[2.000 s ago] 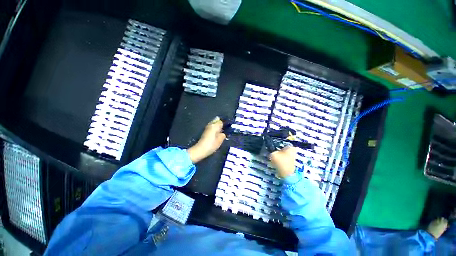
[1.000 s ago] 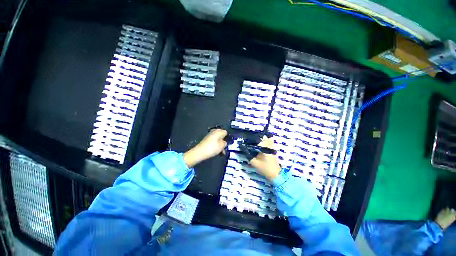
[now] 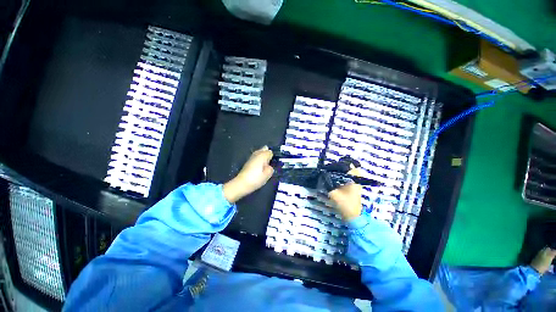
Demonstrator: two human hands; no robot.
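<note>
My left hand point(image 3: 255, 172) grips the left end of a dark and white part point(image 3: 299, 163) over the right black tray point(image 3: 244, 210). My right hand point(image 3: 346, 196) holds a black plier-like tool point(image 3: 332, 173) at the right end of the part. The tool's jaws are blurred, and I cannot tell whether they touch the part. Rows of silver-white parts point(image 3: 372, 140) fill the tray's right side. A shorter block of them point(image 3: 305, 219) lies below my hands, and a small group point(image 3: 242, 85) lies at the tray's upper left.
A second black tray point(image 3: 67, 91) on the left holds a column of parts point(image 3: 146, 113). A lower tray of parts point(image 3: 36, 241) is at bottom left. A blue hose point(image 3: 454, 119) crosses the right tray's edge. A carton point(image 3: 488, 64) stands at upper right. Another person's hand point(image 3: 542, 260) shows at lower right.
My right hand with the tool has moved right, away from my left hand, since one second ago. My left hand has shifted slightly up and left.
</note>
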